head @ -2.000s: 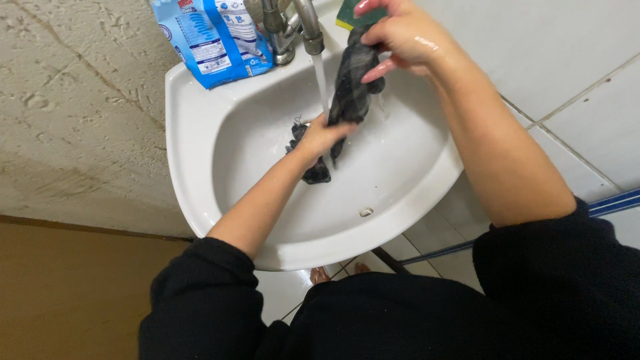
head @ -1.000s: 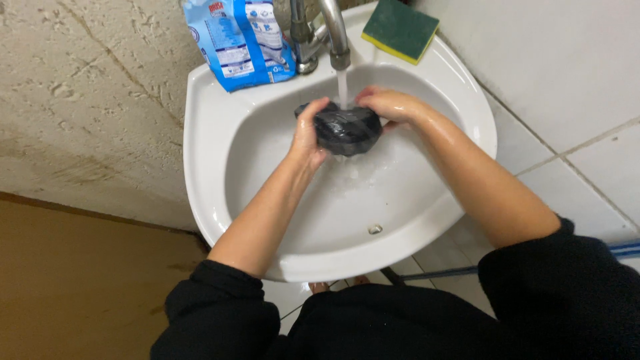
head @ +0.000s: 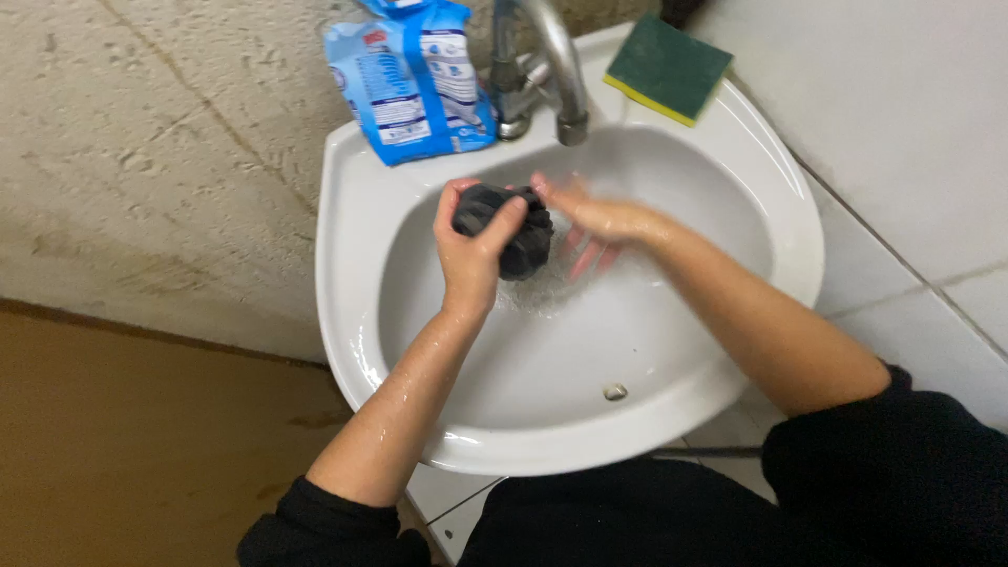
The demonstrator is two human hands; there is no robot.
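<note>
A wet, dark cloth (head: 516, 240) is bunched up in my left hand (head: 476, 248), the thumb across its top. Just to its right is my right hand (head: 591, 216), blurred, with fingers spread and nothing seen in them; whether a fingertip touches the cloth I cannot tell. Both hands are over the bowl of a white washbasin (head: 551, 449). Water splashes in the bowl below the cloth. The metal faucet (head: 571, 102) curves down behind the hands, and its stream is hard to make out.
A blue plastic packet (head: 417, 87) bearing writing stands at the basin's back left, beside the faucet. On the back right rim lies a green and yellow scouring sponge (head: 669, 69). The overflow hole (head: 615, 391) is in the near bowl wall. A rough wall is at the left, white tiles at the right.
Two seconds ago the cloth hung long between my hands, with another dark piece in the bowl; now it is bunched. My right hand has come off the bundle since one second ago.
</note>
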